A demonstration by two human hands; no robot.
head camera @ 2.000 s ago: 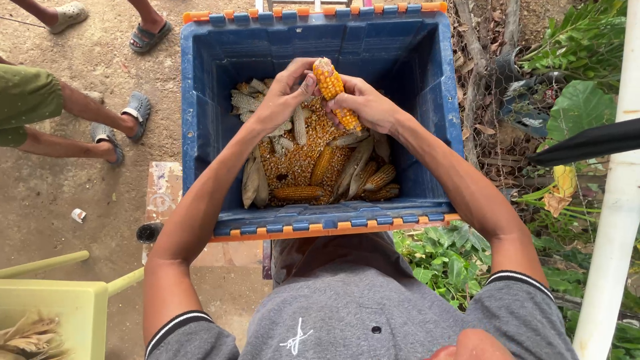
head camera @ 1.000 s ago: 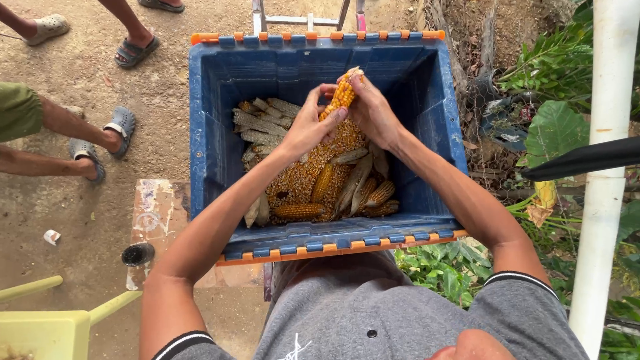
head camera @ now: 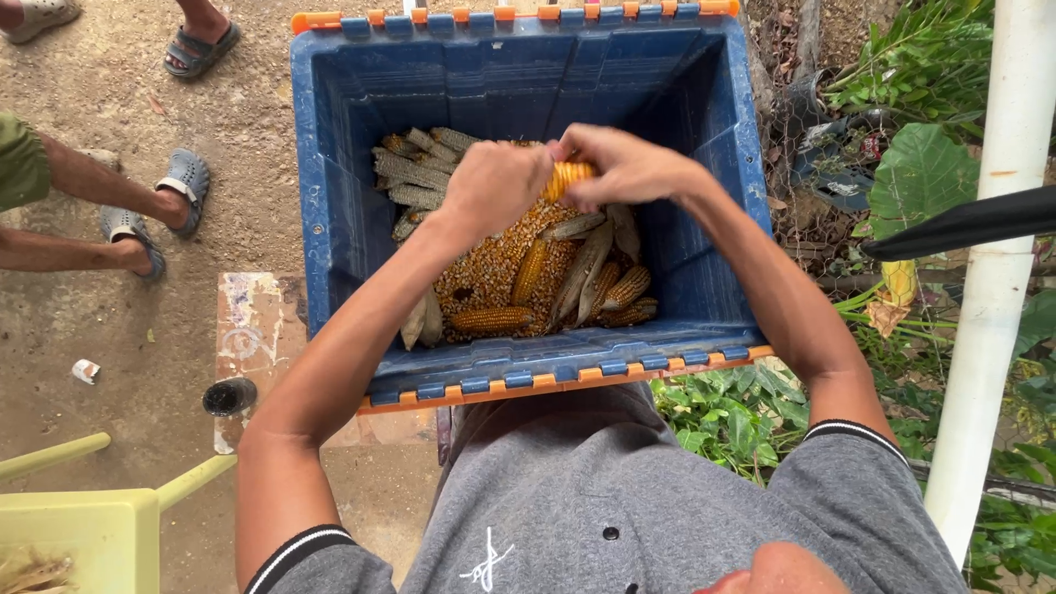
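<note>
My right hand (head camera: 629, 165) is closed around a yellow ear of corn (head camera: 566, 180), slightly blurred, above the blue plastic crate (head camera: 528, 78). Against the ear's left end presses my left hand (head camera: 500, 186), its fingers curled and partly hidden from view. Below both hands lies a heap of loose corn kernels (head camera: 483, 276). Pale stripped cobs (head camera: 415, 171) are piled at the crate's left side. Several unshelled ears, one of them a yellow ear (head camera: 492, 319), rest on the kernels at the near side, beside dry husks (head camera: 587, 268).
Orange hinge edging (head camera: 569, 378) runs along the crate's near rim. People in sandals (head camera: 188, 190) stand at the left. A yellow plastic stool or table (head camera: 82, 528) is at lower left, a dark cup (head camera: 229, 397) near it. A white pipe (head camera: 986, 297), wire mesh and plants are at right.
The ear of corn, upright between my hands a second ago, is now lower and mostly covered by my fingers. My left hand has turned, its back now facing up.
</note>
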